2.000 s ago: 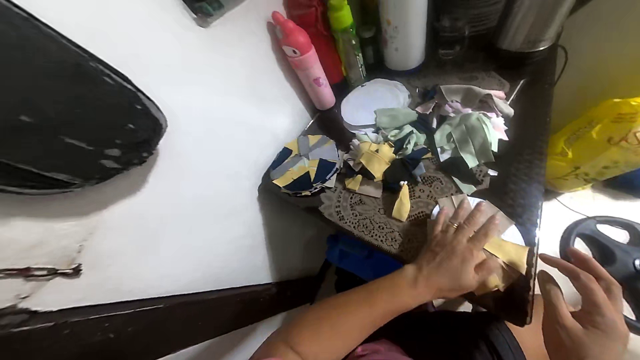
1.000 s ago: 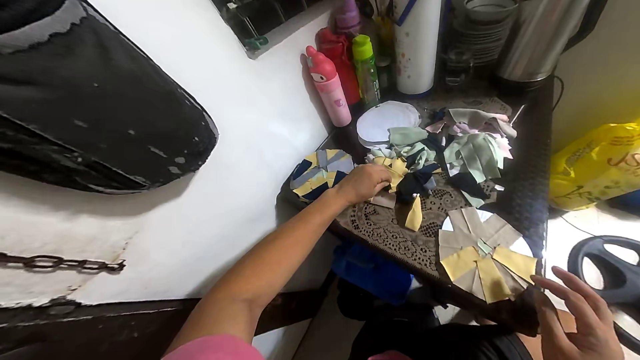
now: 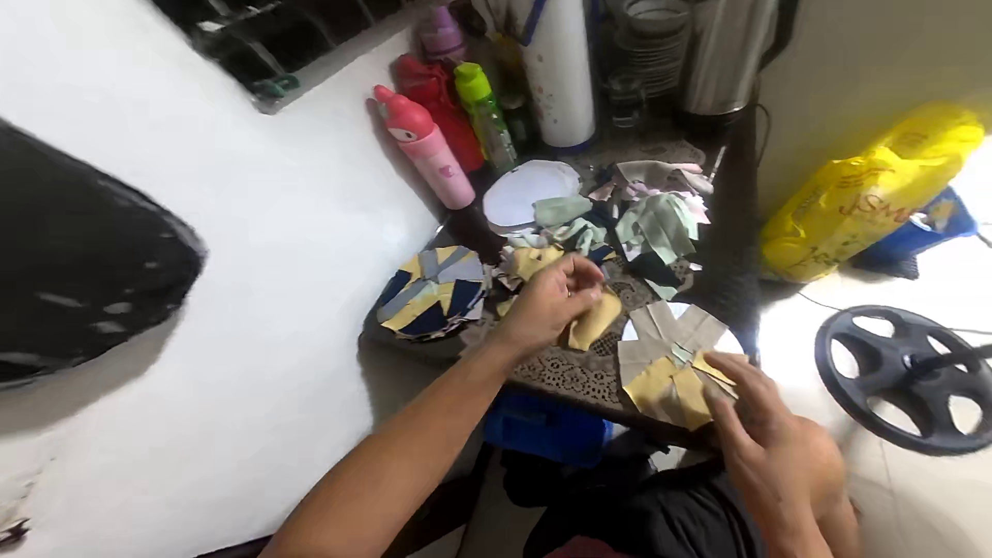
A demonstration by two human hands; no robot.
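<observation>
My left hand is over the middle of the table, fingers curled, beside a loose yellow fabric scrap; whether it pinches that scrap is unclear. At the table's right front corner lies a white disc covered with beige and yellow fabric strips. My right hand touches or hovers at the disc's lower right edge, thumb and fingers apart. A stack of round patchwork pieces in navy, yellow and grey sits at the left corner. Green scraps and white discs lie farther back.
Behind the scraps stand a pink bottle, a green-capped bottle, a white flask, stacked plates and a steel jug. A yellow plastic bag and a black wheel-shaped base are to the right. White wall borders the left.
My left hand went from pressing on the beige and yellow disc to the scrap pile, then moved toward the loose yellow scrap. My right hand has come closer over the disc's edge.
</observation>
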